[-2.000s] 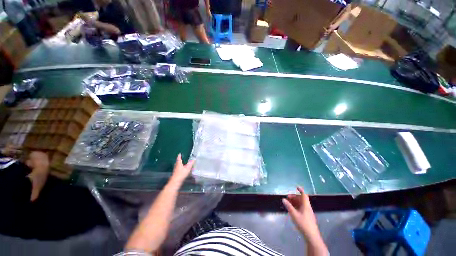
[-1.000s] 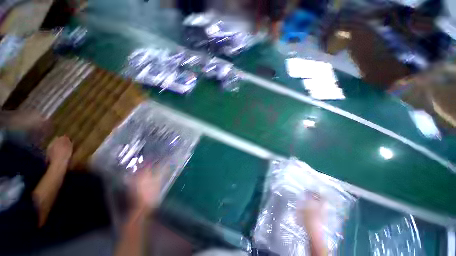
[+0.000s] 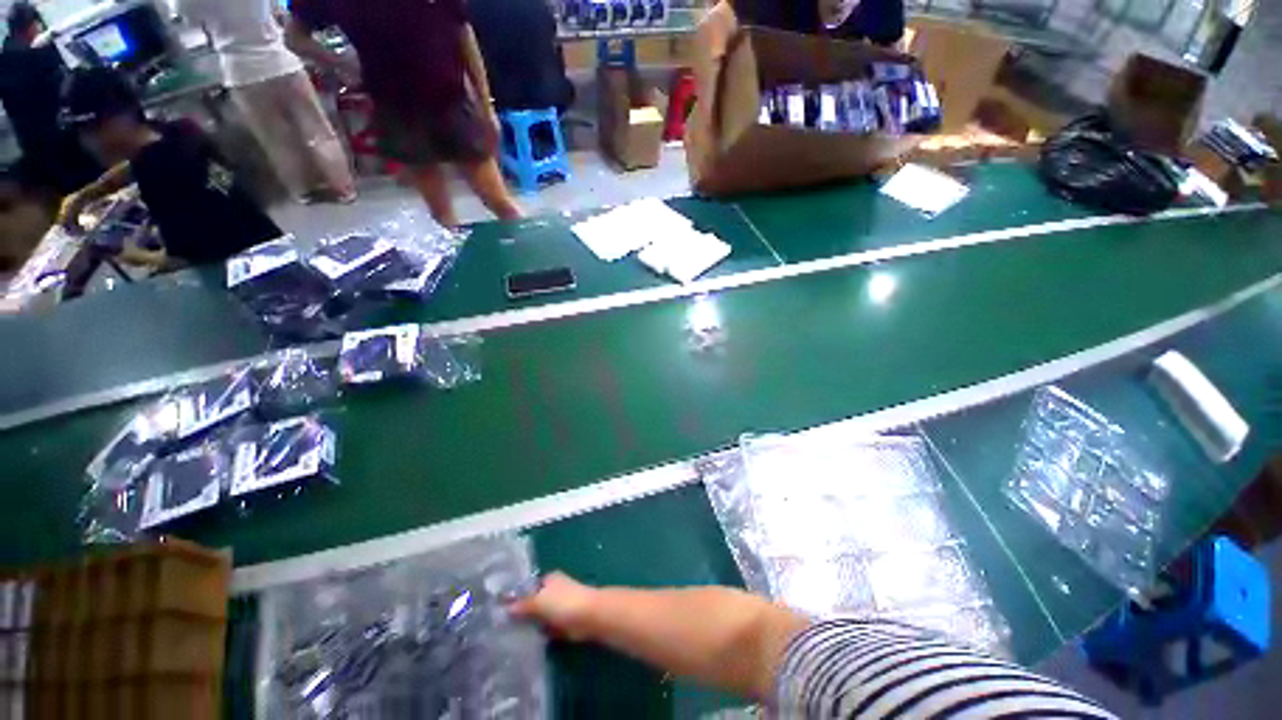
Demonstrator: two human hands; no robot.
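Note:
A clear plastic tray (image 3: 499,675) lies on the green bench at the bottom left, heaped with small dark and shiny parts. Its near side is cut off by the picture's edge. My right hand (image 3: 565,606) reaches across from the right, in a striped sleeve, and its fingers are closed at the tray's right rim. My left hand is out of the picture. To the right, flat pocketed clear trays or bags (image 3: 858,521) lie on the bench, partly behind my forearm.
A brown divided carton (image 3: 127,633) stands left of the tray. Wrapped dark units (image 3: 281,454) lie beyond. A dark flat device (image 3: 541,283), white papers (image 3: 633,228), an empty blister tray (image 3: 1090,485) and a white stack (image 3: 1198,405) are on the bench. People stand behind; a blue stool (image 3: 1195,619) is right.
The view has swung left and moved closer to the parts tray. My right hand has moved from the flat clear trays to the parts tray's rim. My left hand has left the picture.

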